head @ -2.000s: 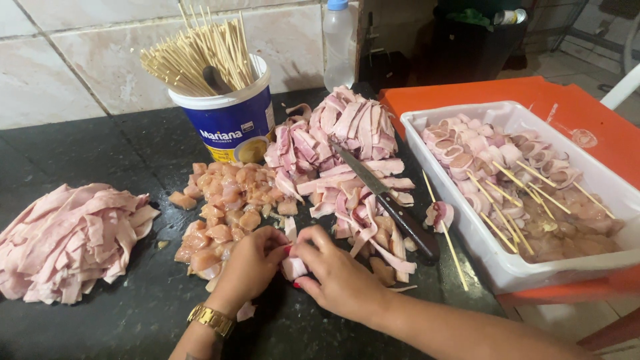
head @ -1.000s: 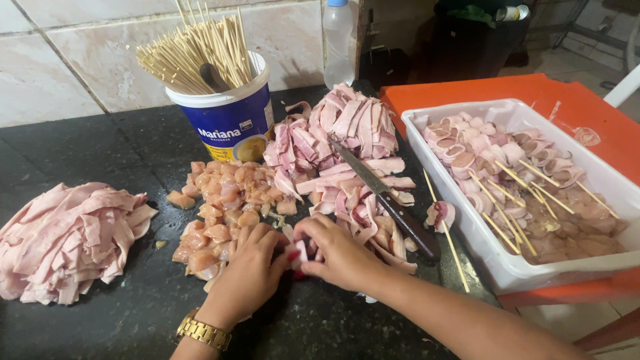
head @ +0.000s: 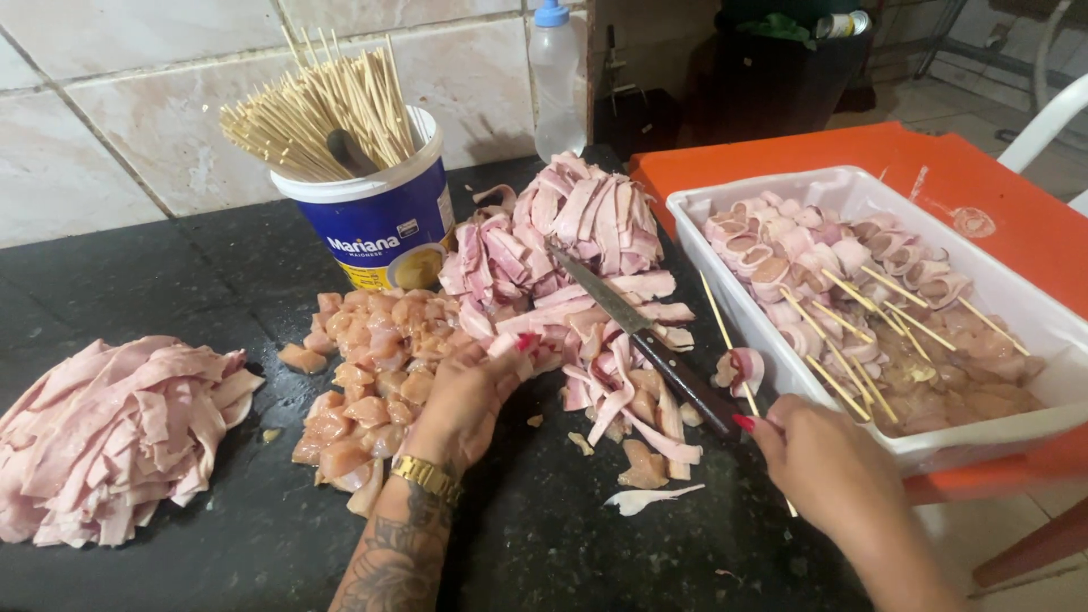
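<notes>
My left hand [head: 467, 399] is closed around a pale pink piece, probably a rolled bacon strip, beside the cubed raw chicken [head: 382, 365]. At the lower right, my right hand [head: 816, 459] is at a wooden skewer [head: 716, 310] that lies on the counter and carries one bacon roll [head: 741, 371]; whether the fingers grip it is unclear. A knife with a dark handle [head: 680, 370] rests on the bacon strips [head: 595, 212], between my hands. In the white tray [head: 858, 183] are bacon rolls on skewers and loose chicken pieces.
Wide, flat strips of pink meat [head: 127, 433] are piled at the left. A blue and white Mariana bucket [head: 374, 225] full of wooden skewers stands by the tiled wall, with a clear plastic bottle [head: 557, 85] to its right. The tray sits on an orange table [head: 901, 144].
Both hands were together in front of the chicken, handling a small pink piece. They have moved apart: my right hand to the right, to the skewer, and my left hand up slightly.
</notes>
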